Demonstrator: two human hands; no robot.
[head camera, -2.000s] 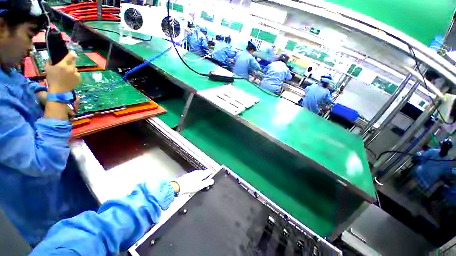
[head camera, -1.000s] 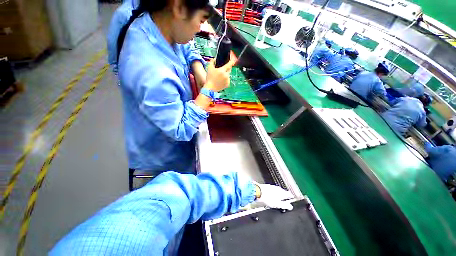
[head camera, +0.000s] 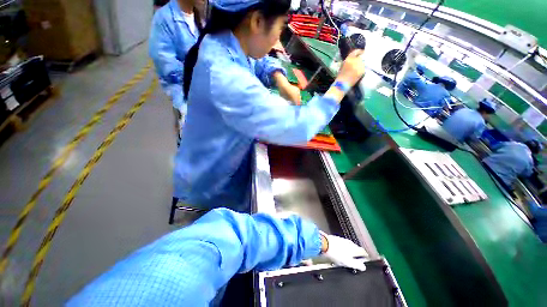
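Observation:
The dark carrier frame (head camera: 336, 289) with a light metal rim and small knobs lies across the silver conveyor at the bottom, cut off by the picture's edge. My left hand (head camera: 345, 250), in a white glove, is on the carrier's far rim near its right corner, with the fingers over the edge. Its fingertips lie beside a knob, and the underside of its grip is hidden. My right hand is out of the picture.
The conveyor rails (head camera: 348, 210) run away from me to an orange-red tray (head camera: 324, 143). A co-worker in a blue smock (head camera: 240, 102) leans over it, holding a dark tool. A slotted white plate (head camera: 444, 177) lies on the green bench (head camera: 510, 234) at right.
The view has swung left, showing more floor and the co-worker. The co-worker's raised hand and dark tool have moved right, away from the board. My left hand stays on the carrier's rim.

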